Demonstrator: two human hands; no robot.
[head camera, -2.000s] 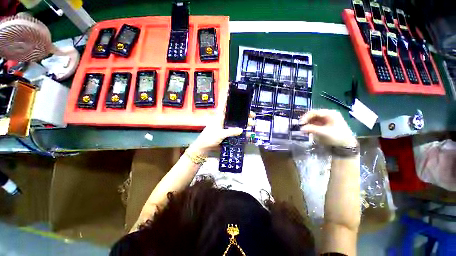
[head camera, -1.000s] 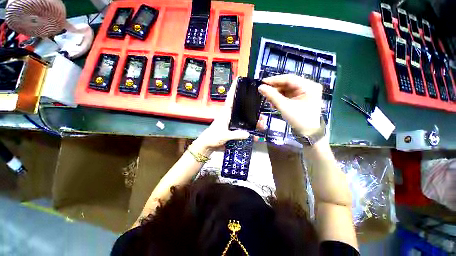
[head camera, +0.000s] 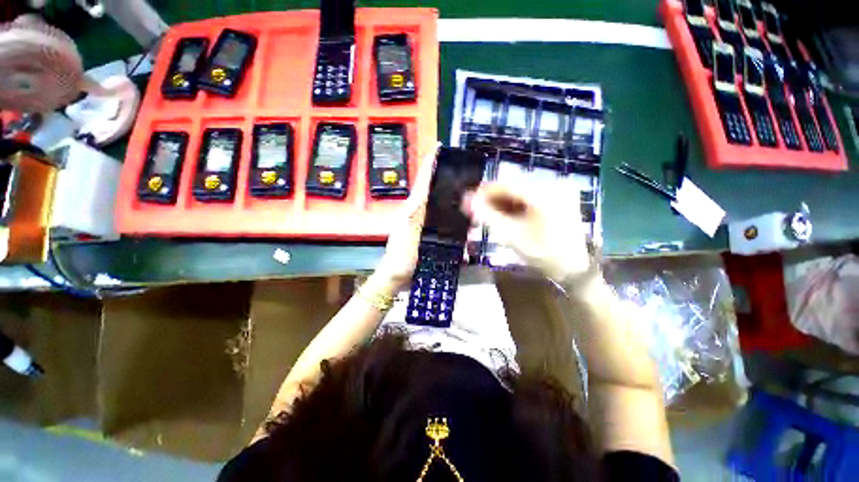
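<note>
An open black flip phone (head camera: 438, 282) is held upright over my lap, its dark screen above and its number keypad below. My left hand (head camera: 407, 240) holds it from the left side. My right hand (head camera: 532, 221) is motion-blurred at the right edge of the screen; whether it pinches anything cannot be told. The lens tray (head camera: 596, 179) lies behind my right hand, partly hidden by it. The orange-red phone tray (head camera: 283, 218) on the left holds several closed phones and one open phone (head camera: 333, 75).
A second red tray (head camera: 744, 158) with open phones stands at far right. Tweezers (head camera: 645, 182), a white tag (head camera: 699, 206) and a small white bottle (head camera: 765, 232) lie on the bench. A fan (head camera: 40, 64) stands left. Cartons (head camera: 170, 348) and clear film (head camera: 673, 320) are below.
My right hand has gone from over the lens tray to the phone's screen, then slid from its top edge down along the right side. My left hand keeps holding the phone. The camera view has shifted.
</note>
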